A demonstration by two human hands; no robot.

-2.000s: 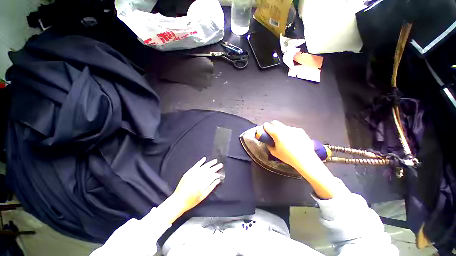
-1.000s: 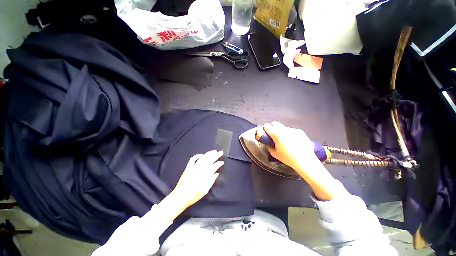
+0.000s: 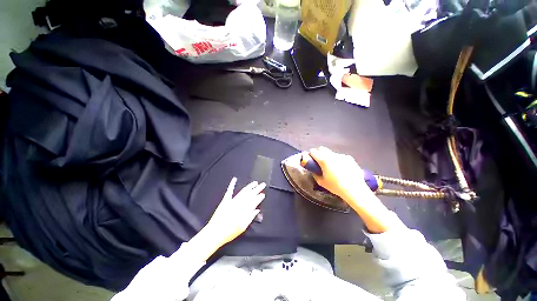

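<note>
A dark navy garment panel (image 3: 235,153) lies flat at the table's front edge. A small greyish patch (image 3: 262,169) lies on it, with a short dark line to its right. My left hand (image 3: 236,210) rests on the panel just below the patch, fingers spread; a small greyish bit shows under its fingertips. My right hand (image 3: 335,170) grips the handle of the steam iron (image 3: 309,187). The iron stands at the panel's right edge, its tip pointing up and left, partly over the panel. I cannot tell whether its sole touches the cloth.
A large pile of dark panels (image 3: 94,129) drapes over the left. The hose (image 3: 412,188) runs right to a yellow-brown support (image 3: 456,111). At the back are a plastic bag (image 3: 218,44), bottle (image 3: 285,26), scissors (image 3: 277,76), phone (image 3: 309,64) and brown packet (image 3: 322,23).
My left hand has slid slightly down the panel from the patch since a second ago, its fingers now wider apart. The iron stays by the panel's right edge. The view has shifted slightly.
</note>
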